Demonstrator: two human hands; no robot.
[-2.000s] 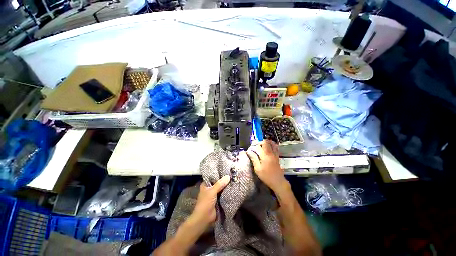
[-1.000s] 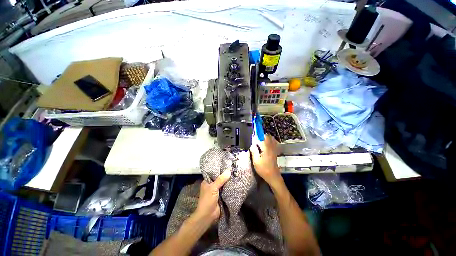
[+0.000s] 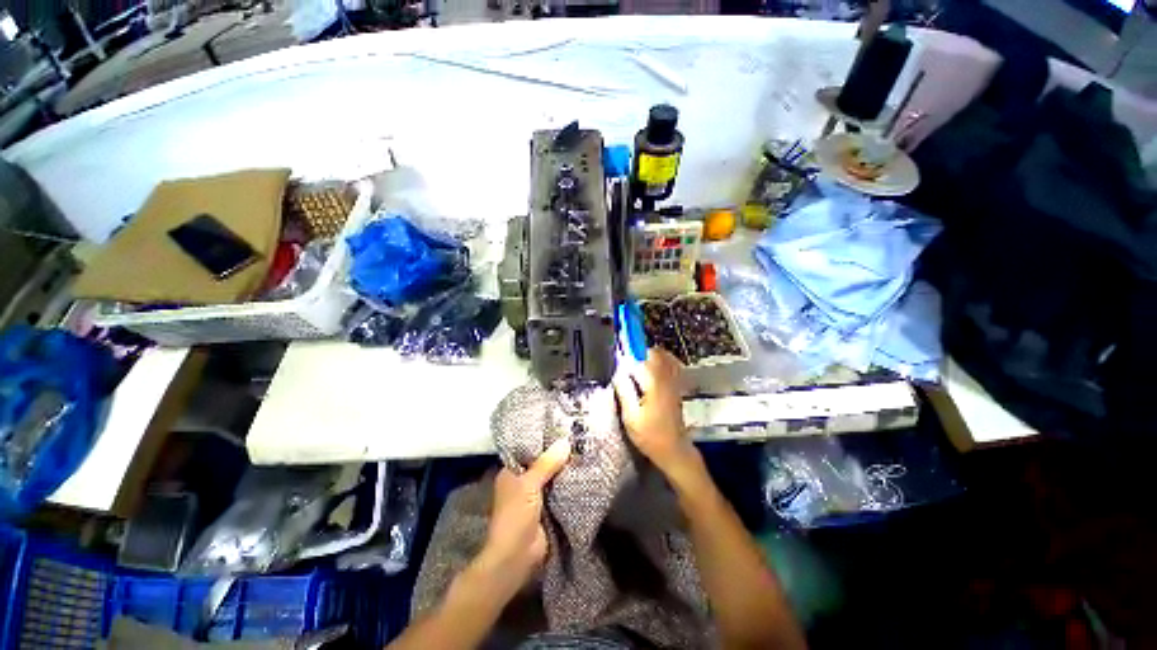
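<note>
A brown-grey speckled garment (image 3: 594,489) hangs from under the front of the button-sewing machine (image 3: 567,260) into my lap. Several small dark buttons (image 3: 579,429) lie in a row on it. My left hand (image 3: 520,508) grips a fold, its thumb beside the buttons. My right hand (image 3: 653,400) is at the cloth's right edge by the machine's front end, fingers bent. A bright blue strip (image 3: 632,328) rises just above those fingers; whether they hold it or the cloth is unclear. The clamp is too small to make out.
A divided tray of dark buttons (image 3: 695,330) sits right of the machine, before a pale keypad box (image 3: 664,250) and black bottle (image 3: 659,159). Light blue cloth (image 3: 844,260) lies right. Left are a blue bag (image 3: 400,260), white basket (image 3: 241,318) and blue crates (image 3: 260,607).
My right hand has drawn back slightly from the cloth by the machine front, and the blue strip shows more fully. My left hand keeps its grip. The whole view has shifted a little.
</note>
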